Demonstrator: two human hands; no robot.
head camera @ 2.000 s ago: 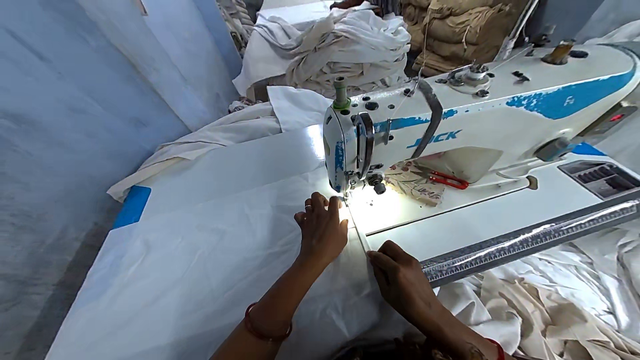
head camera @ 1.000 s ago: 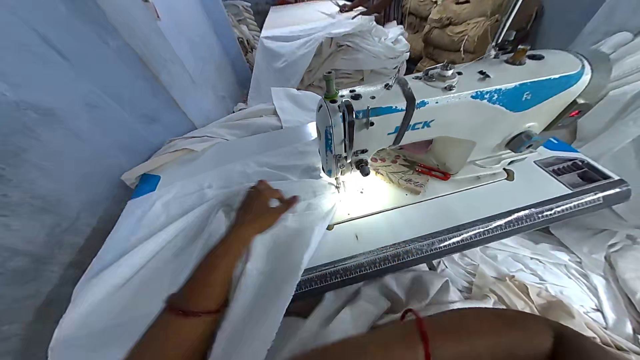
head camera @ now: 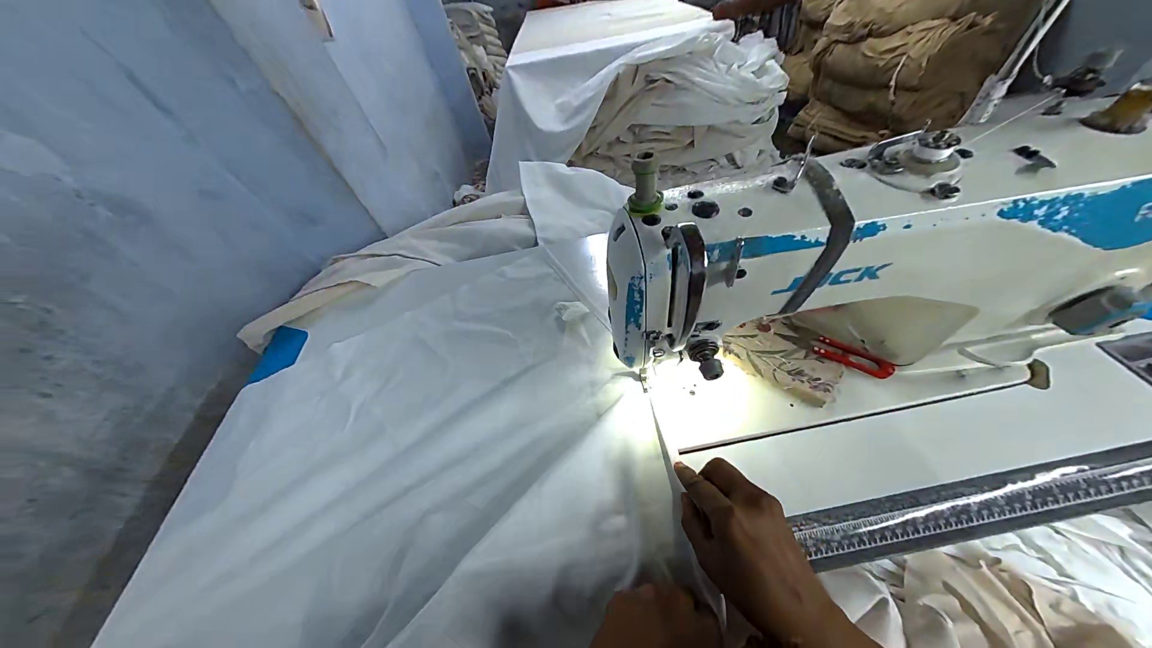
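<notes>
White fabric spreads over the left of the sewing table and runs under the presser foot of a Jack industrial sewing machine, whose lamp lights the needle area. My right hand pinches the fabric's right edge between thumb and fingers, just in front of the needle plate. My left hand is low at the bottom edge of the view, against the fabric; its fingers are mostly hidden. Red thread snips lie on a patterned cloth pad under the machine arm.
A measuring tape strip runs along the table's front edge. Piled cloth lies below it. Behind stand a heap of white fabric and brown bundles. A blue wall borders the left. Part of another person's hand shows at the top.
My left hand has moved from the fabric left of the needle down to the bottom edge. My right hand is back at the fabric's edge, where it also was two seconds ago.
</notes>
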